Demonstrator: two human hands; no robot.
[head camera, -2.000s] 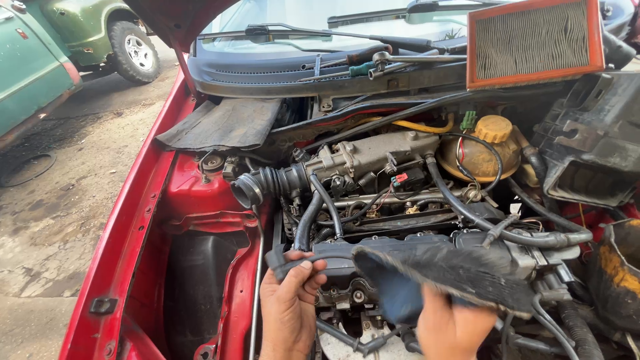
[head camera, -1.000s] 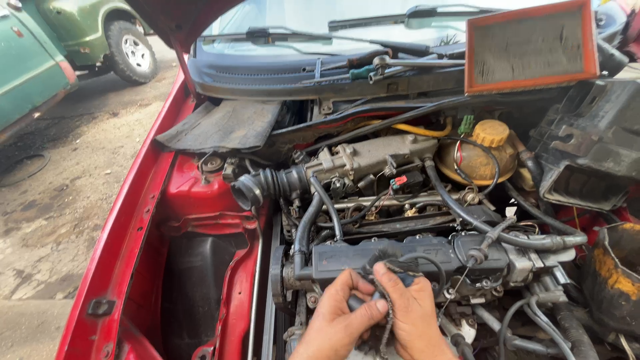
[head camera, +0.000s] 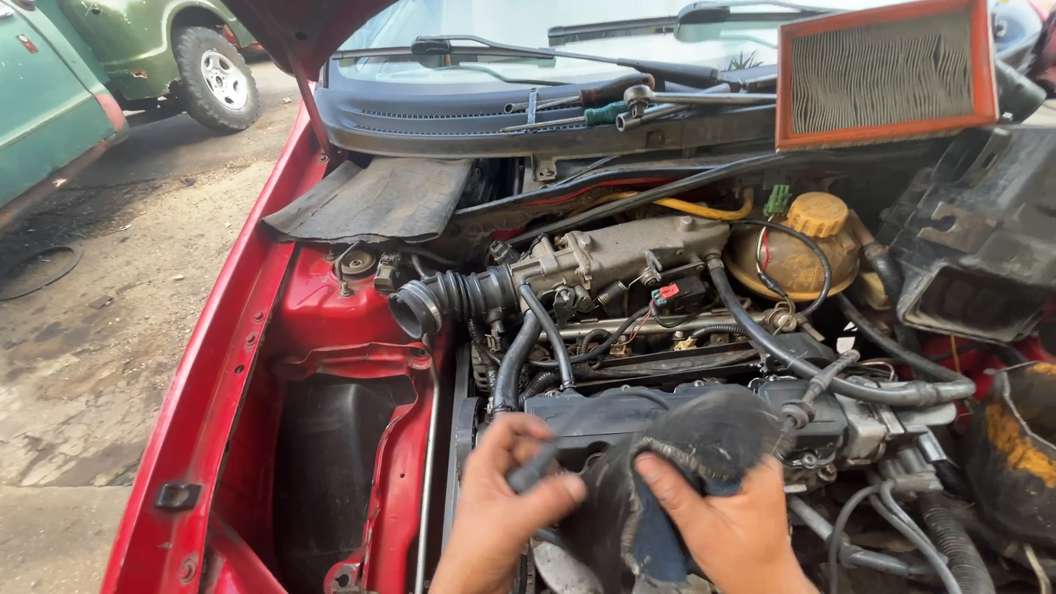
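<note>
Over the front of the engine, my left hand (head camera: 516, 495) pinches the end of a spark plug cable (head camera: 535, 469), partly blurred. My right hand (head camera: 722, 516) grips a dark, frayed cloth (head camera: 656, 503) that hangs down beside my left hand. Behind both hands lies the black valve cover (head camera: 594, 412). Another cable boot (head camera: 804, 404) stands up at the right of the cover. Further back are the metal intake manifold (head camera: 627, 247) and a ribbed rubber intake hose (head camera: 462, 301) with its left end uncovered.
Screwdrivers (head camera: 606, 103) and a ratchet (head camera: 693, 97) lie on the cowl below the windshield. An orange-framed air filter (head camera: 887, 74) leans at the upper right. The coolant tank (head camera: 796, 252), black airbox (head camera: 965, 247) and red fender (head camera: 239, 355) surround the engine.
My hands were close together around the cloth one second ago; now they are apart, with the cloth spread from my right hand and the cable end in my left.
</note>
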